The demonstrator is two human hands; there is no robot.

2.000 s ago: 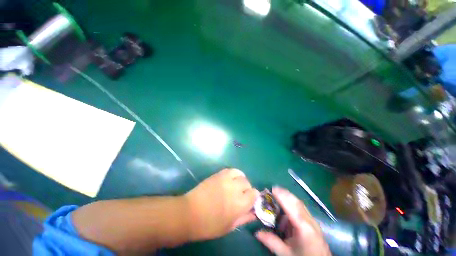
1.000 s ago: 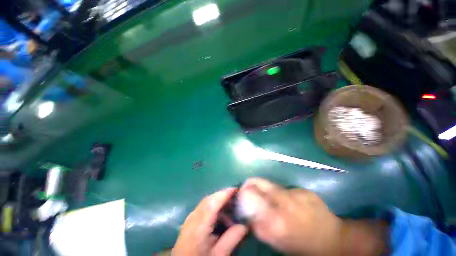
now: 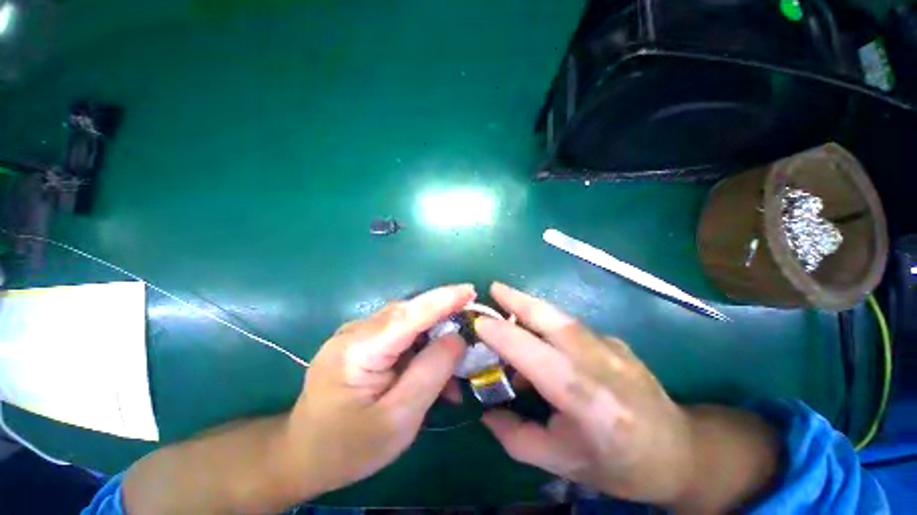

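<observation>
A small round electronic module (image 3: 483, 359) is held between both hands at the lower middle. It shows white parts inside, and a silver block with a gold-yellow band (image 3: 493, 384) sticks out at its lower right. My left hand (image 3: 377, 387) grips it from the left, with the thumb on its face. My right hand (image 3: 583, 392) holds it from the right, fingertips on its upper edge and thumb below. Fingers hide much of the case. White tweezers (image 3: 633, 273) lie on the green mat beyond my right hand. A small dark component (image 3: 384, 226) lies on the mat ahead.
A brown pot of tiny silvery bits (image 3: 739, 236) stands at right. A large black angled box (image 3: 704, 111) is behind it. Solder wire (image 3: 216, 314) runs in from the left, over a white sheet (image 3: 75, 357). A black stand (image 3: 90, 156) is far left. A yellow-green cable (image 3: 883, 372) hangs at right.
The view has swung back and now looks down on the hands. The right hand has drawn off the module's face to its side, and the left thumb rests on the face. The gold-banded block now shows.
</observation>
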